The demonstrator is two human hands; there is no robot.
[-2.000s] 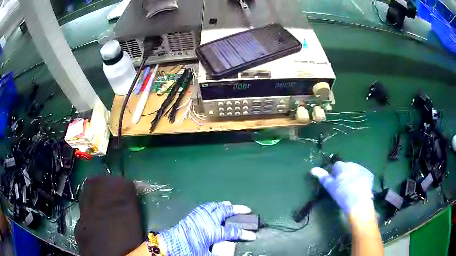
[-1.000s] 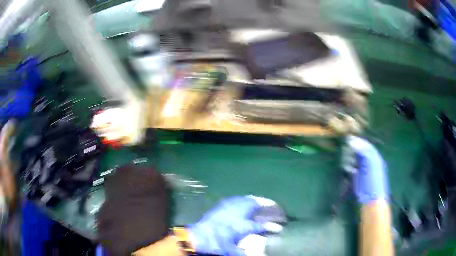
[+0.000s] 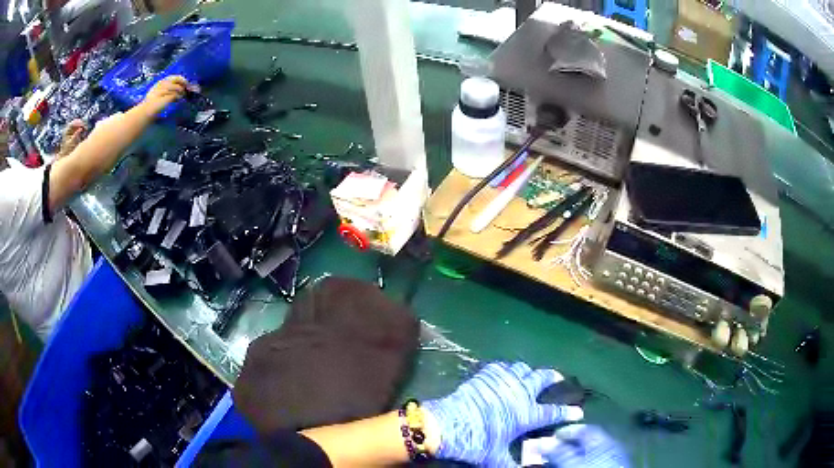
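My left hand [image 3: 498, 411], in a blue-white striped glove with pale fingertips, lies on the green bench with its fingers and thumb around a black power adapter [image 3: 563, 392]. A white block [image 3: 539, 448], seemingly the test socket, shows just below that hand. My right hand [image 3: 590, 450], also gloved, is blurred at the bottom edge, close to the white block and partly cut off; its grip cannot be made out. The electronic load [image 3: 663, 283] stands on the wooden board at the right, with two cream terminals [image 3: 731, 336] at its lower right corner.
A dark cloth or cap [image 3: 329, 356] lies beside my left forearm. Adapters are piled [image 3: 219, 219] at the left, above a deep blue bin [image 3: 69, 366]. A white post [image 3: 389, 87], small box [image 3: 373, 206] and bottle [image 3: 478, 132] stand behind. Another person's arm [image 3: 105, 151] reaches in.
The view has swung left, bringing the adapter pile, blue bin and other person into sight. My right hand has come from near the terminals down beside my left hand, which still holds an adapter.
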